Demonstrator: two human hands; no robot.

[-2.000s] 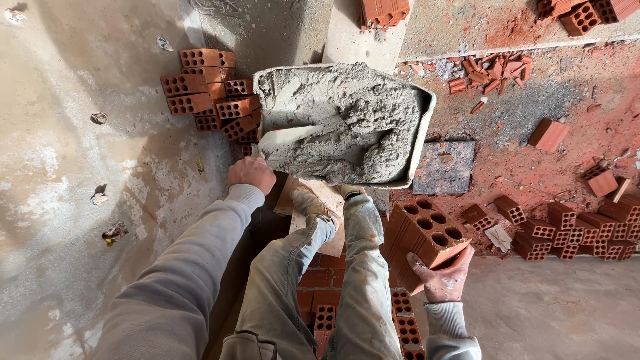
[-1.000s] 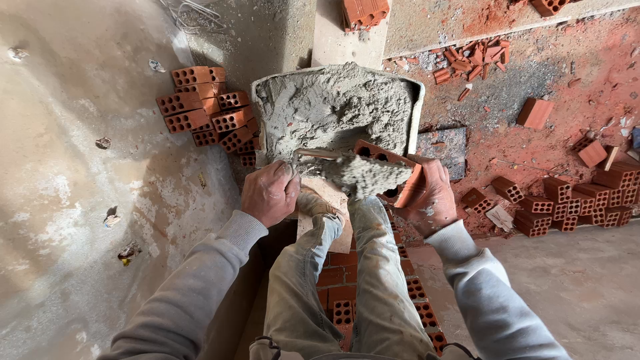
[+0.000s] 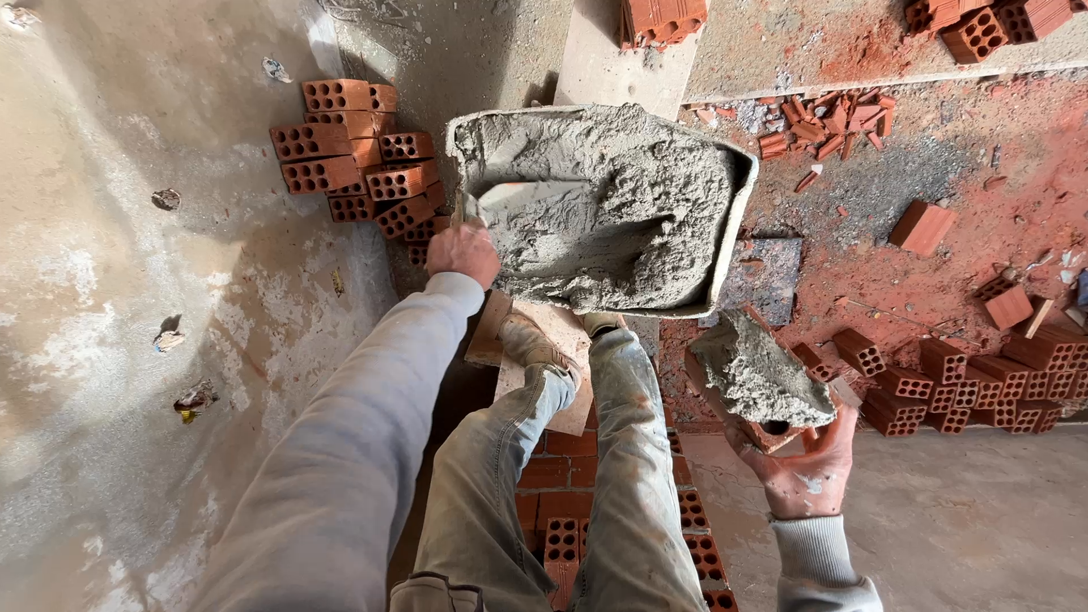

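Observation:
My left hand [image 3: 463, 253] grips the handle of a trowel [image 3: 531, 194] at the left rim of a mortar tub [image 3: 741, 212]. The trowel's blade lies on the grey wet mortar [image 3: 654, 161] inside. On the right, my right hand [image 3: 807, 472] holds a hollow clay brick [image 3: 769, 435] from below, its fingers around the near end. A thick layer of mortar [image 3: 761, 374] covers most of the brick's upper face, and a hole shows at its near end.
Hollow bricks [image 3: 319, 174] are stacked by the rough wall [image 3: 110, 340] at left. More bricks [image 3: 943, 361] line the floor at right, with broken pieces [image 3: 837, 123] beyond. Between and beside my legs are a board [image 3: 565, 416] and brickwork [image 3: 544, 473].
Mortar has been put on the brick, which was bare two seconds ago. Since one second ago, my right hand has moved right with it, and my left hand has taken the trowel back to the tub.

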